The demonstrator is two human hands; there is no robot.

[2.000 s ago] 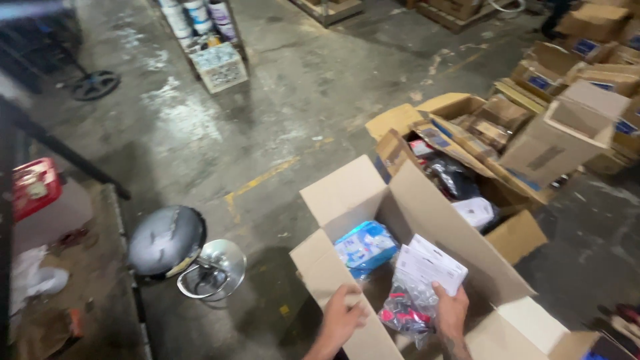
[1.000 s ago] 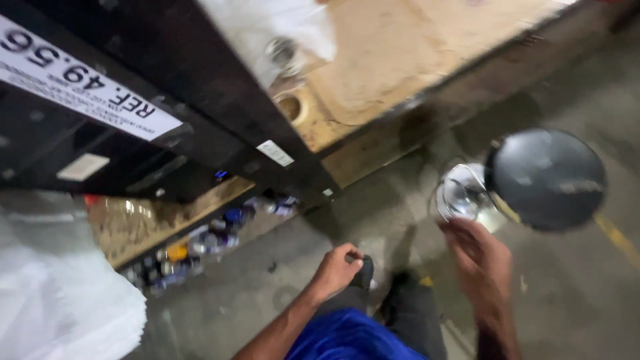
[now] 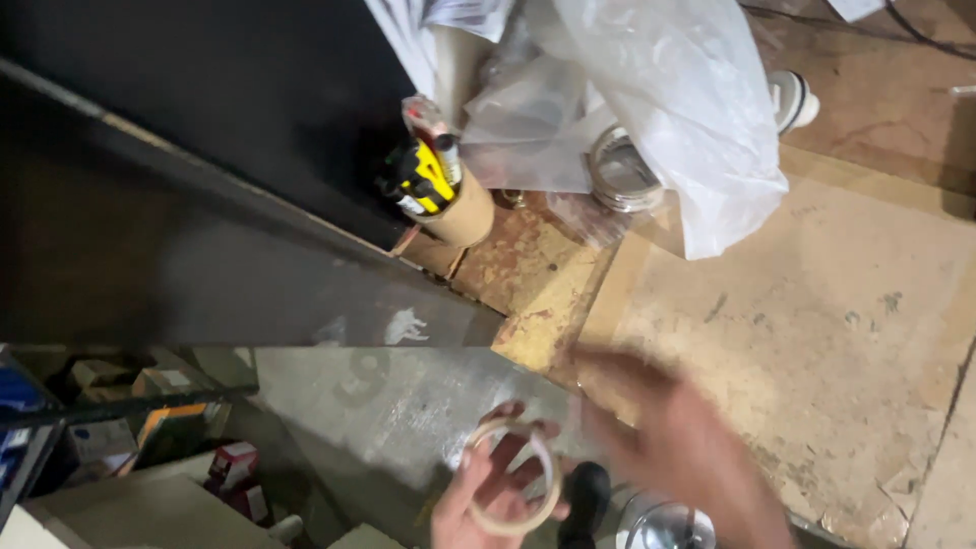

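Note:
A roll of tan masking tape [image 3: 553, 476] is held in my left hand [image 3: 488, 480], low in the view, its ring facing up with fingers seen through it. My right hand [image 3: 656, 427], badly blurred, is just right of it, over the edge of the cardboard-covered workbench [image 3: 801, 320]; whether it holds anything cannot be told. On the bench, a cardboard tube [image 3: 461, 217] holds yellow-and-black utility knives [image 3: 431, 171] and markers. Beside it lie rolls of clear tape [image 3: 621, 171], partly under a white plastic bag [image 3: 686, 114].
A dark metal upright [image 3: 305, 282] runs beside the bench corner. At lower left are shelves with boxes [image 3: 99, 438] and a pale carton [image 3: 145, 511]. A stool's metal base [image 3: 667, 526] stands on the floor below my right arm. A white fitting [image 3: 793, 103] and cables lie farther back.
The view has swung to the workbench. My left hand, without the tape roll a second ago, now holds it. My right hand has left the stool's metal base.

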